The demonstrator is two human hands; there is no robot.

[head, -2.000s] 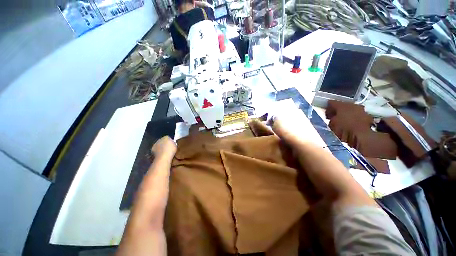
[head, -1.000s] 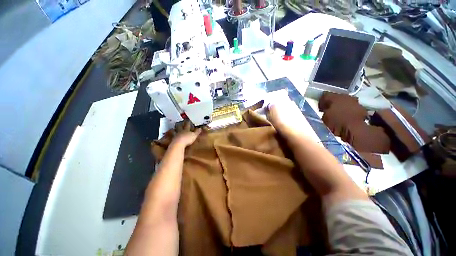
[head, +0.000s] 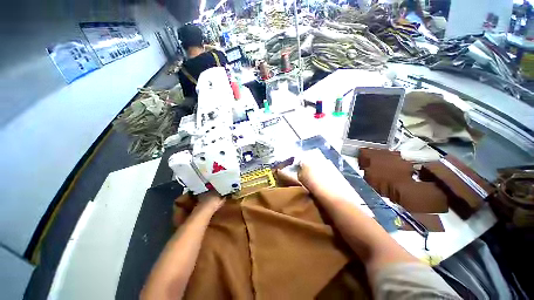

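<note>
A brown garment panel (head: 281,234) with an overlocked seam down its middle lies over the table's front edge, its top at the machine head. The yellow-gold clamp frame (head: 255,183) sits at the panel's top edge, under the white pattern sewing machine (head: 216,161). My left hand (head: 211,201) is on the panel just left of the clamp frame; its fingers are hidden under the machine head. My right hand (head: 300,171) is at the panel's upper right edge, right of the clamp frame; its fingertips are small and blurred.
A control panel (head: 375,117) stands back right. Reddish-brown cut pieces (head: 404,186) and dark snips (head: 410,221) lie at right. Thread cones (head: 319,109) stand behind. A black board (head: 153,220) and white surface (head: 96,234) are at left. A person (head: 199,61) is beyond the machine.
My left hand has moved from the panel's left edge in to the machine head. My right hand stays at the upper right. The clamp frame shows more fully, and the view has tilted up.
</note>
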